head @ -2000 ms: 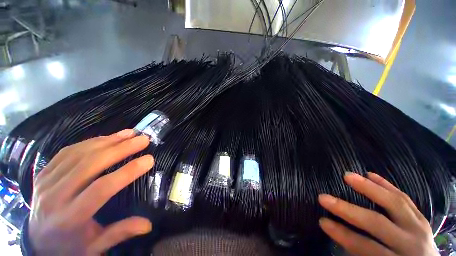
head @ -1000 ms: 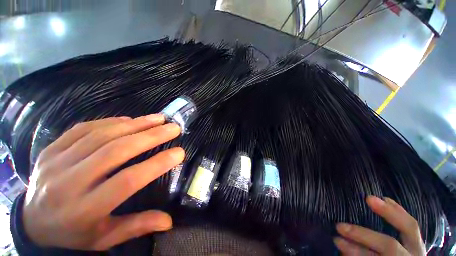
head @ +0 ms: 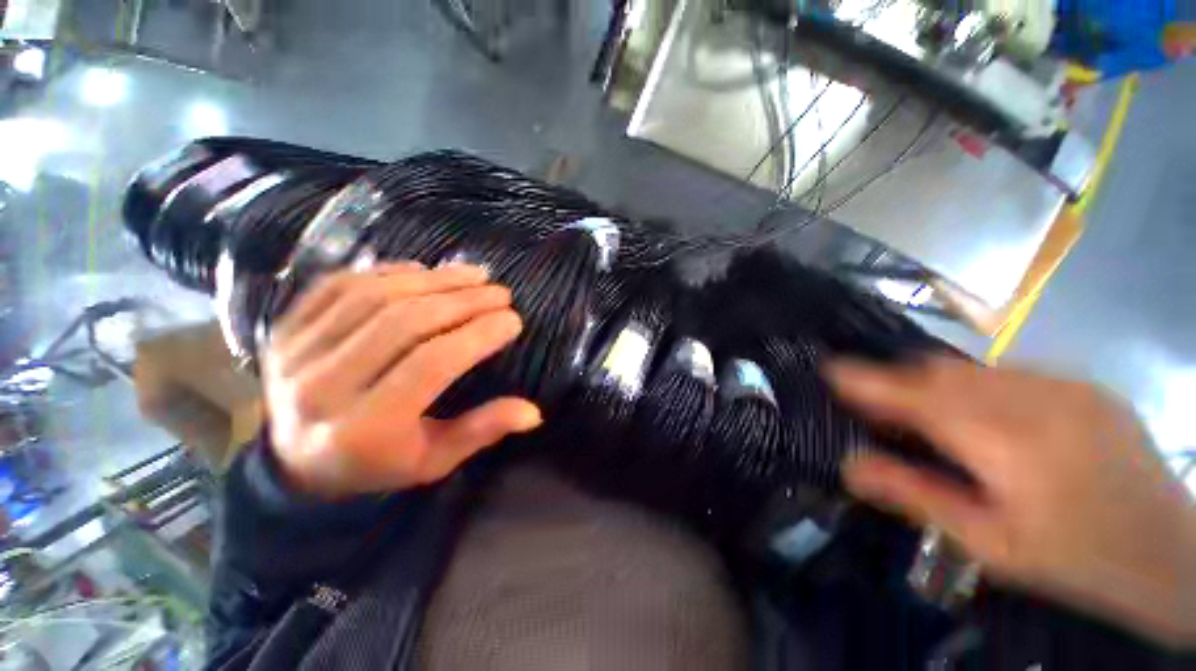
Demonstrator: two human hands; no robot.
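Note:
A row of black cable bundles [head: 525, 223] lies across in front of me, with shiny clear tape bands. White, yellowish and pale blue labels [head: 626, 357] show on several bands in the middle. My left hand [head: 394, 361] lies flat on the bundles at the left, fingers apart, holding nothing that I can see. My right hand [head: 1010, 459] is blurred, over the right part of the bundles, fingers apart. I cannot tell whether its fingertips touch the cables. A few loose cables [head: 839, 197] run from the bundles up onto the pale table.
The pale work table [head: 708, 105] with a brown edge is at the upper right, with a small red piece [head: 971, 142] on it. Machine parts and something blue [head: 1135, 39] stand behind. A brown support [head: 190, 374] is under the bundles at the left. A yellow floor line runs at the right.
The view has shifted, showing more of the bundles' left end and the machine. My right hand has come further into view over the bundles. My left hand still rests on them.

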